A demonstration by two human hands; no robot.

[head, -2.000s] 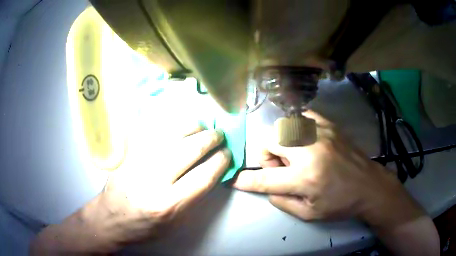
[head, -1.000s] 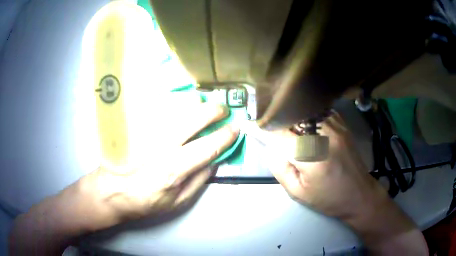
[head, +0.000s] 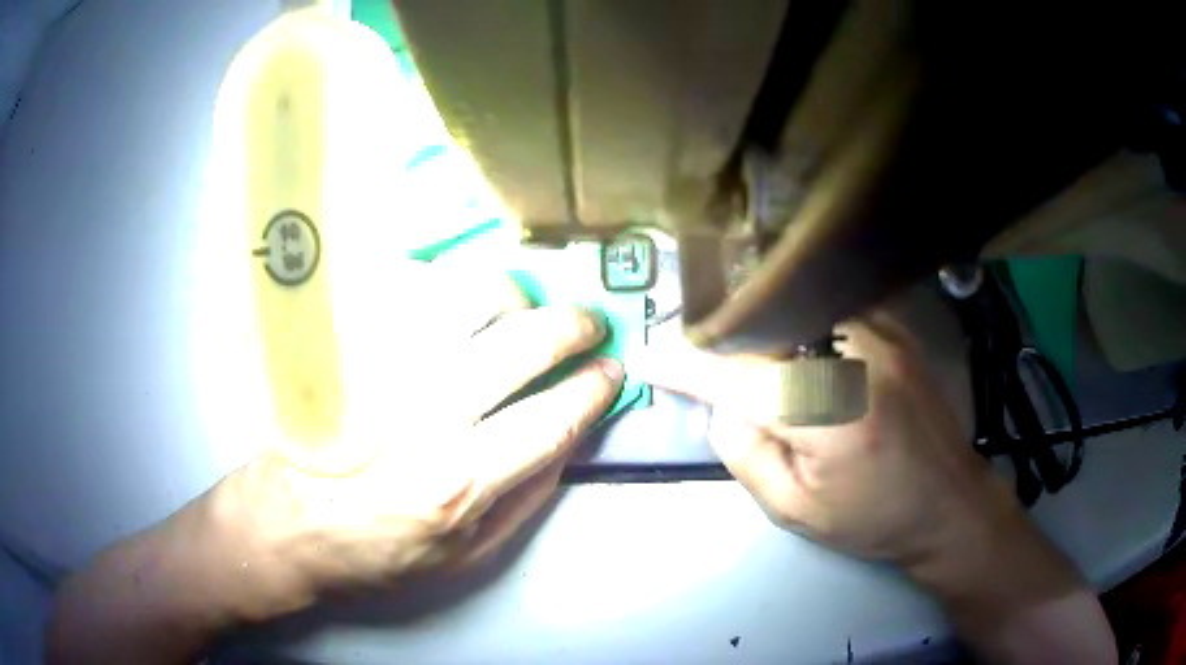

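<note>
A green fabric piece [head: 630,390] lies on the bed just in front of the presser foot [head: 628,263]; part of it is under my left fingers and washed out by glare. My left hand [head: 442,442] lies flat on the fabric, left of the needle area, fingers pointing to the foot. My right hand [head: 832,455] is right of it, index finger stretched to the fabric's right edge. The ribbed knob [head: 823,391] hides part of my right hand. Whether my right fingers grip the fabric is hard to tell in the glare.
The sewing machine head [head: 611,117] overhangs the hands. A glowing yellow oblong piece with a round black emblem [head: 289,247] is at the left. Black-handled scissors [head: 1027,416] lie at the right beside another green piece [head: 1044,312]. A dark seam [head: 650,473] runs along the bed's front edge.
Over two seconds the view has shifted, bringing the presser foot into sight. My right index finger has moved up toward the foot. The fabric's raised fold by my left fingertips now lies flatter.
</note>
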